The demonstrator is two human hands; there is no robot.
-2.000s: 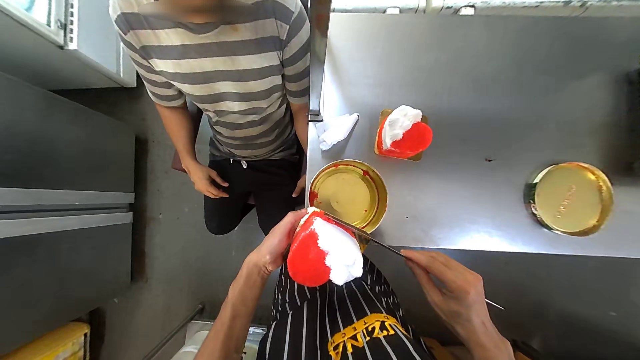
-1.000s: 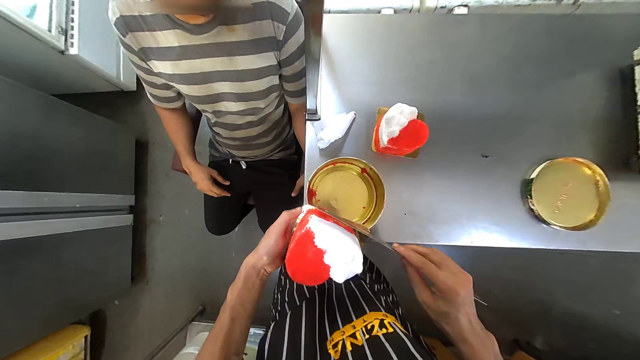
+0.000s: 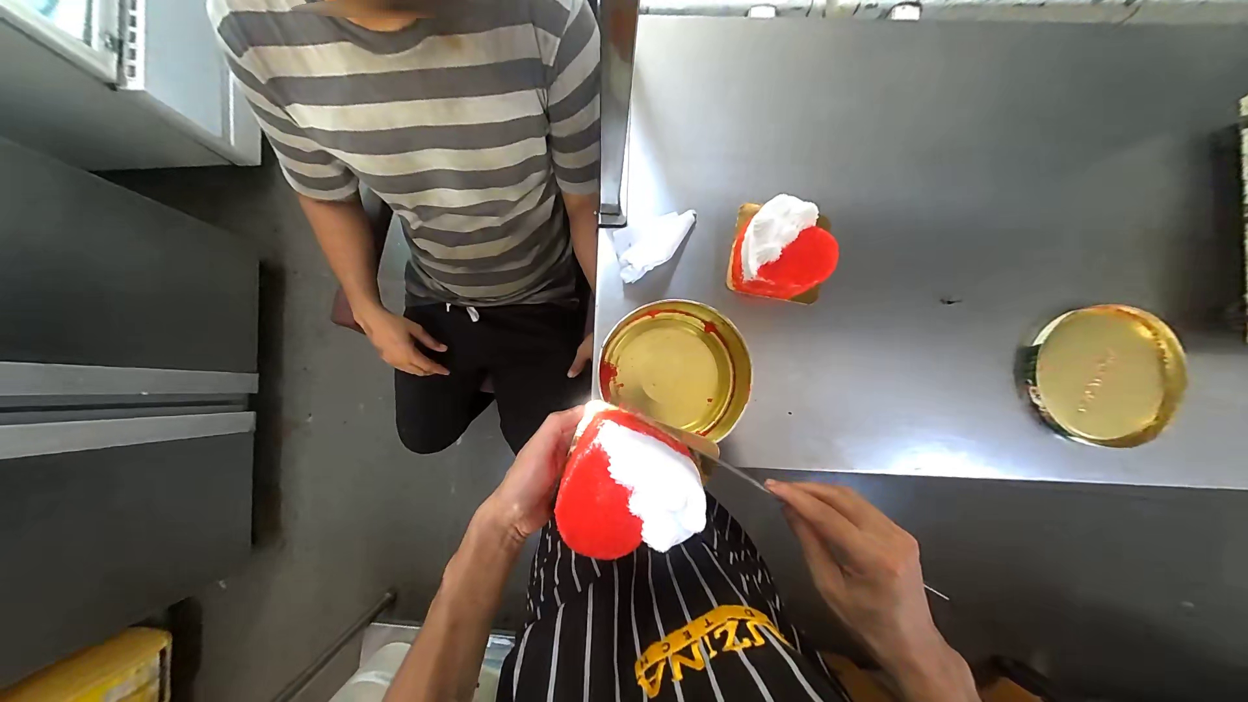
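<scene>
My left hand (image 3: pixel 534 470) holds a heart-shaped cake (image 3: pixel 597 502), red on one side with white cream on the other, below the table's front edge. In my right hand (image 3: pixel 858 556) is a thin metal spatula or knife (image 3: pixel 736 475); its blade lies along the cake's upper edge. Just beyond the cake stands a round gold tin (image 3: pixel 673 366) with red smears on its wall. A second red and white heart-shaped cake (image 3: pixel 795 261) rests on a small gold board farther back.
Crumpled white paper (image 3: pixel 655 244) lies on the steel table (image 3: pixel 936 156) near its left edge. A round gold lid or tin (image 3: pixel 1110 375) sits at the right. Left of the table is a person in a striped shirt (image 3: pixel 429 146), hands low. Steel cabinet fronts (image 3: pixel 127 390) stand farther left.
My right hand with the blade has shifted slightly left since the oldest frame. My left hand keeps its hold on the cake. The other person has not plainly moved.
</scene>
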